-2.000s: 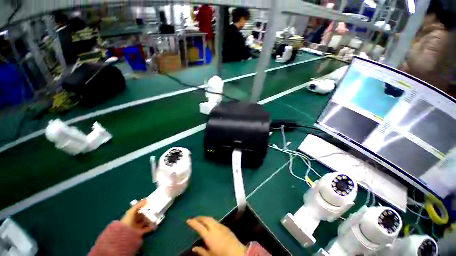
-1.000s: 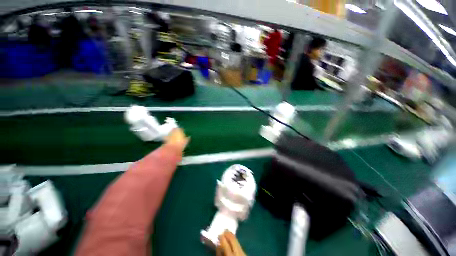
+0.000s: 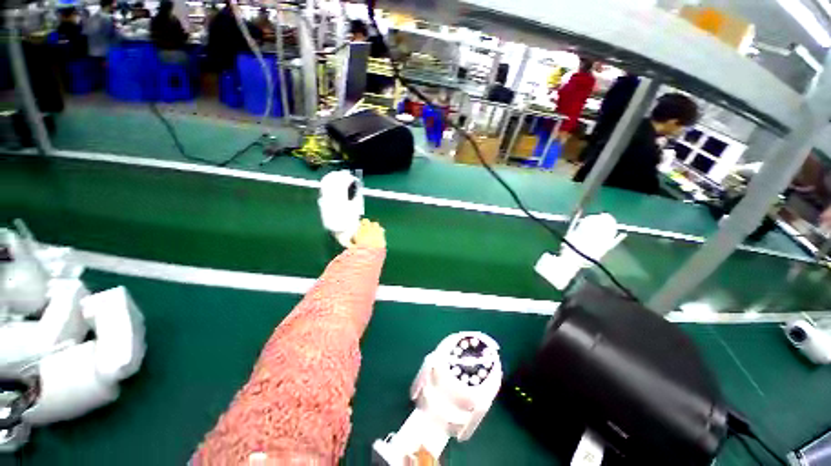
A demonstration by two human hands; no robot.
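Note:
My left hand (image 3: pixel 369 235) is stretched out over the green belt and holds a white PTZ camera (image 3: pixel 341 200) by its lower end. That camera is upright, its dark face turned to the right. A second PTZ camera (image 3: pixel 463 369) stands on the near bench, its ring of LEDs facing up. A small part of my right hand (image 3: pixel 425 457) shows at the bottom edge, against this camera's mounting bracket (image 3: pixel 410 439). The rest of that hand is cut off, so its grip cannot be told.
The black label printer (image 3: pixel 629 382) is at the right, a label strip (image 3: pixel 588 450) at its front. Several white cameras (image 3: pixel 73 337) lie at the left. Another camera (image 3: pixel 583 248) stands on the belt beneath a hanging black cable. A slanting metal post (image 3: pixel 756 205) is at the right.
My left hand has closed on the belt camera and turned it from lying to upright. The view has swung left and the monitor is gone. My right hand is now mostly out of view.

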